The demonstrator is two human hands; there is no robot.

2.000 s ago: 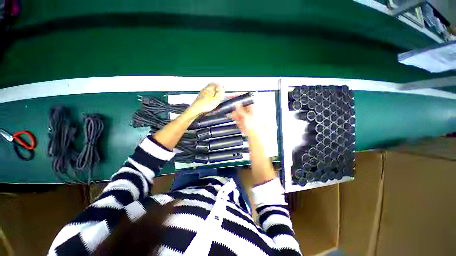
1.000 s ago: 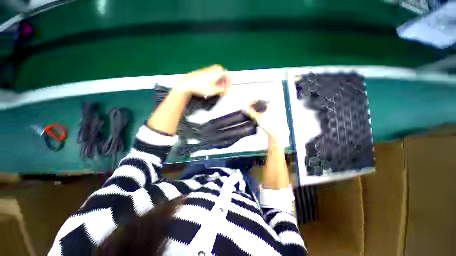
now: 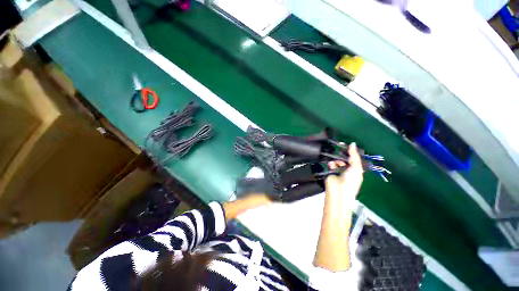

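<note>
Several dark handle housings (image 3: 297,147) with power cords are bunched together above the white work mat (image 3: 290,227). My right hand (image 3: 346,172) grips the bundle at its right end, where thin blue and white wire ends (image 3: 380,167) stick out. My left hand (image 3: 253,203) is at the lower left of the bundle; its fingers are blurred and partly hidden, so its grip cannot be told. The folded grey cords (image 3: 257,149) hang at the bundle's left end.
Two cord hanks (image 3: 181,133) and orange-handled scissors (image 3: 146,99) lie on the green bench at left. A tray of upright housings (image 3: 390,258) is at lower right. Across the green conveyor are a blue bin (image 3: 447,145) and a yellow object (image 3: 349,67). Brown cartons (image 3: 62,153) stand at left.
The view has turned and shifted left. The housings, earlier lying on the mat, are now bunched and lifted, with my right hand around their right end.
</note>
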